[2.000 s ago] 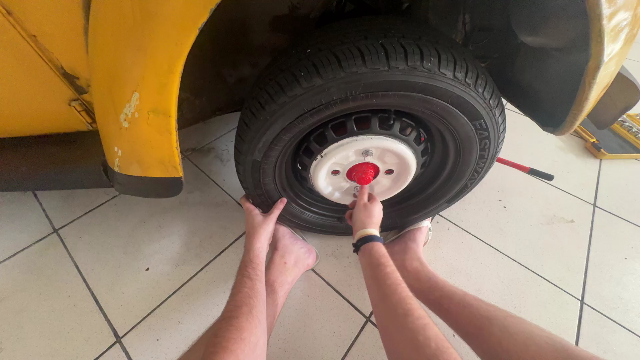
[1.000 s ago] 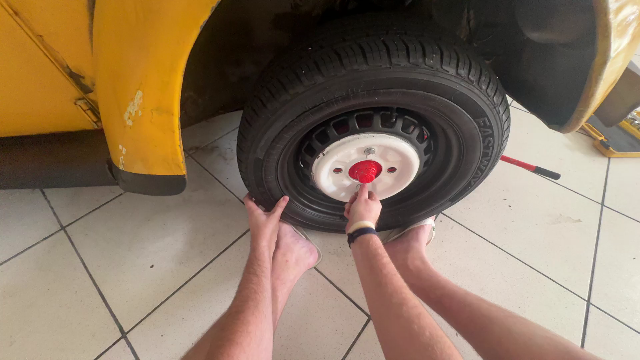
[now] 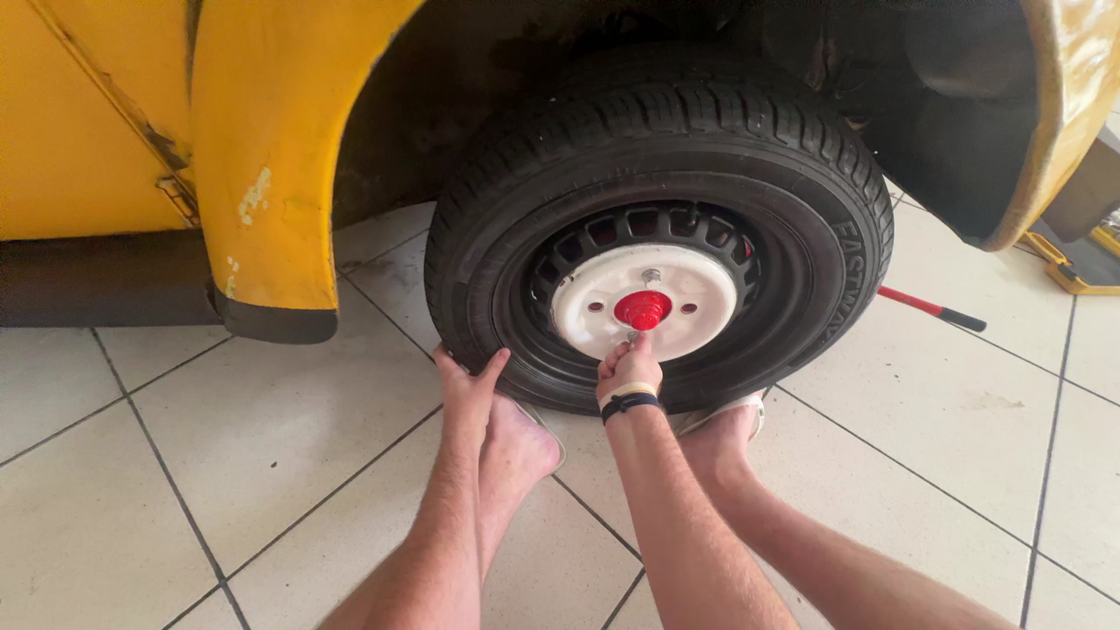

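A car wheel with a black tire [image 3: 814, 201] fills the middle of the view, inside the wheel arch. Its black rim has a white center disc [image 3: 582, 302] with a red hub center [image 3: 643, 309] and two open holes at the sides. One wheel bolt [image 3: 651, 276] sits in the disc above the hub. My right hand [image 3: 628, 363] is at the lower part of the disc, its fingers closed around a small bolt [image 3: 633, 336] just below the hub. My left hand [image 3: 471, 376] grips the lower left edge of the tire, thumb on the sidewall, its other fingertips partly hidden.
The car's yellow fender [image 3: 271, 149] curves at the left, with another fender edge at the right. A red bar with a black grip [image 3: 927, 306] lies on the tiled floor behind the wheel. A yellow and black object [image 3: 1063, 262] is at far right. My feet are under the tire's lower edge.
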